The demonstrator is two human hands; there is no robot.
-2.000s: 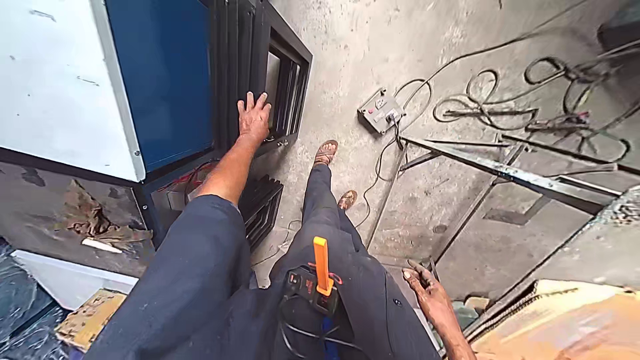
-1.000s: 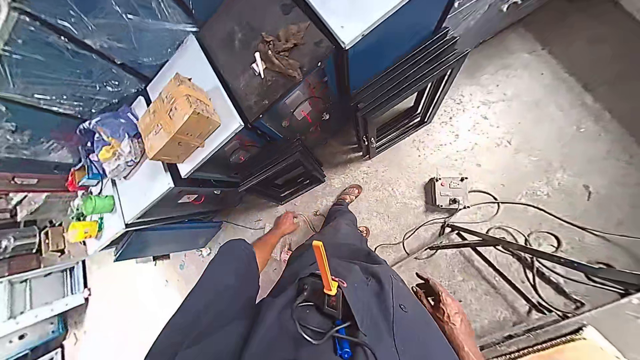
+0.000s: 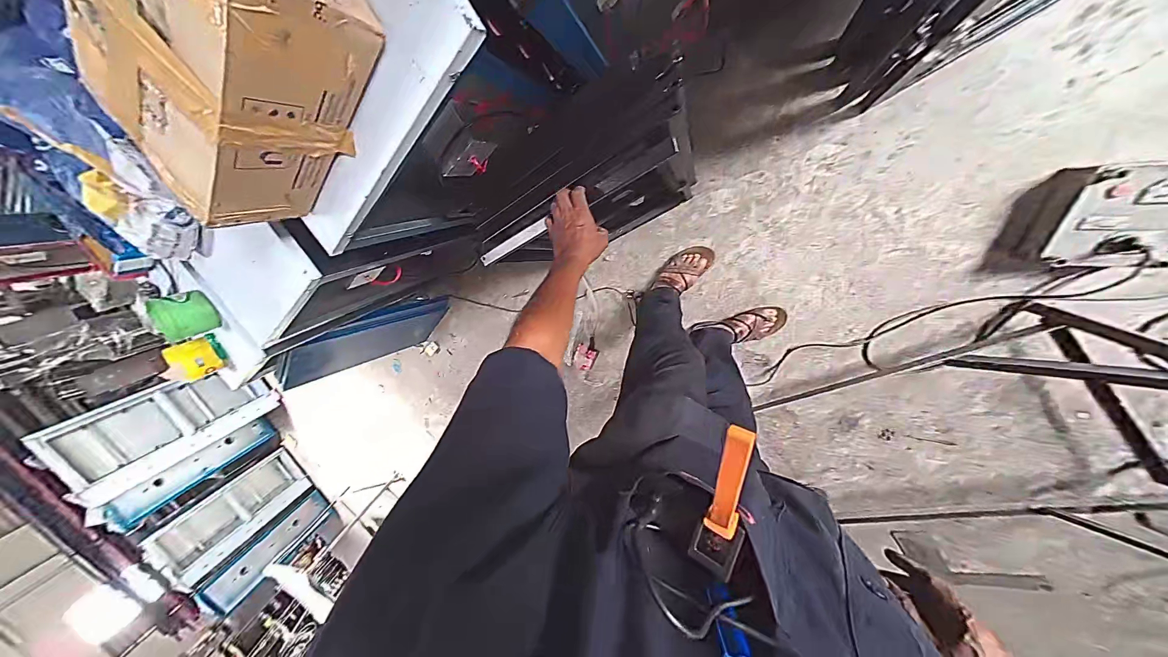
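Observation:
My left hand (image 3: 577,228) touches the near edge of a black metal frame (image 3: 630,178), one of several stacked against dark cabinets; whether its fingers grip the edge is not clear. At the lower right, my right hand (image 3: 944,607) hangs beside my body with its fingers apart, partly cut off by the view's edge, and no object shows in it. An orange-handled tool (image 3: 730,479) and a blue item (image 3: 730,625) stick out at the waist of my dark clothing.
A taped cardboard box (image 3: 265,100) rests on a white-topped cabinet (image 3: 415,119). A green container (image 3: 182,316) stands at the left. On the concrete floor are a metal switch box (image 3: 1109,214), loose black cables (image 3: 899,324) and a black metal stand (image 3: 1031,367). More black frames (image 3: 876,55) lean at the top.
My left hand was on another stack of black frames two seconds ago; it now touches the lower stack by the cabinets. The view has turned left and moved nearer the cardboard box.

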